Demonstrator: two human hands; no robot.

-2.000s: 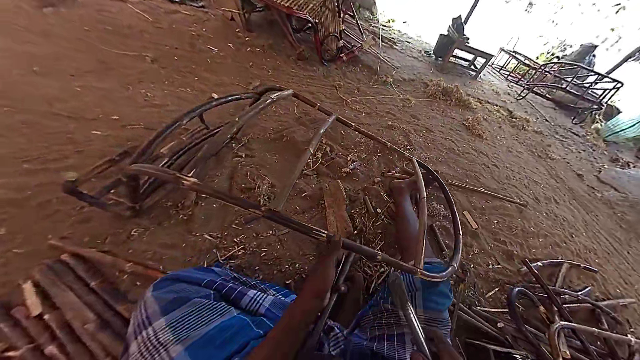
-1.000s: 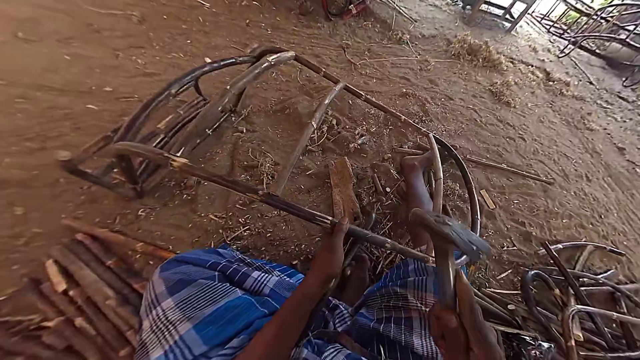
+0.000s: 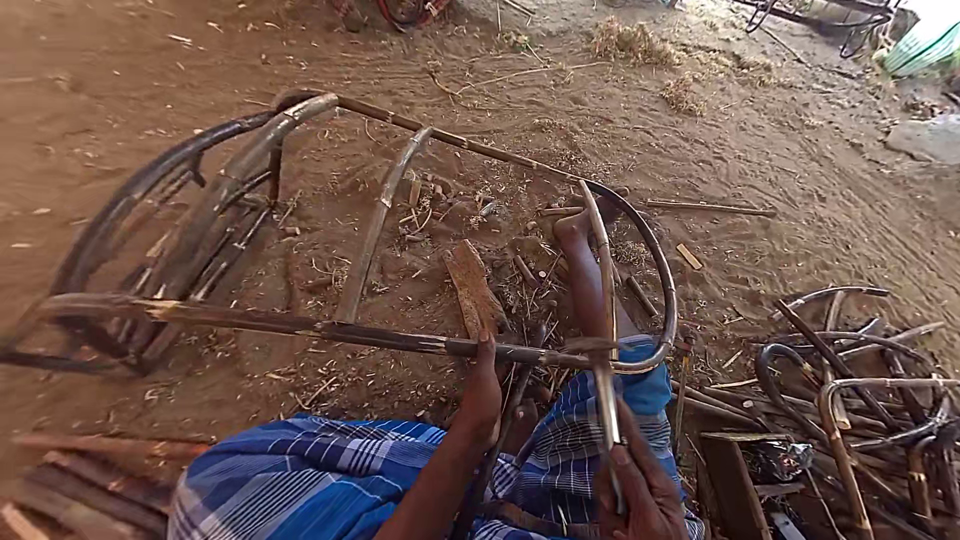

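A frame of bent cane poles (image 3: 270, 319) lies across my lap and the ground, its rounded end at the right by my leg. My left hand (image 3: 484, 394) grips the near pole from below, with a finger up over it. In my right hand (image 3: 641, 484) is a hammer (image 3: 609, 405), held by its handle; its blurred head is at the near pole, where a cross pole (image 3: 600, 247) meets it. Whether the head touches the pole, I cannot tell. Beyond my left hand, a flat piece of wood (image 3: 474, 289) lies on the ground under the frame.
Bent cane pieces (image 3: 832, 375) are heaped at the right, beside a wooden box edge (image 3: 731, 480). Thick sticks (image 3: 97, 480) lie at the lower left. My bare foot (image 3: 585, 225) rests on sandy ground strewn with chips. Another frame (image 3: 825, 15) stands at the upper right.
The hammer head was raised above the near pole one second ago and is now down at it. My left hand stays on that pole. The view has shifted downward from the first frame.
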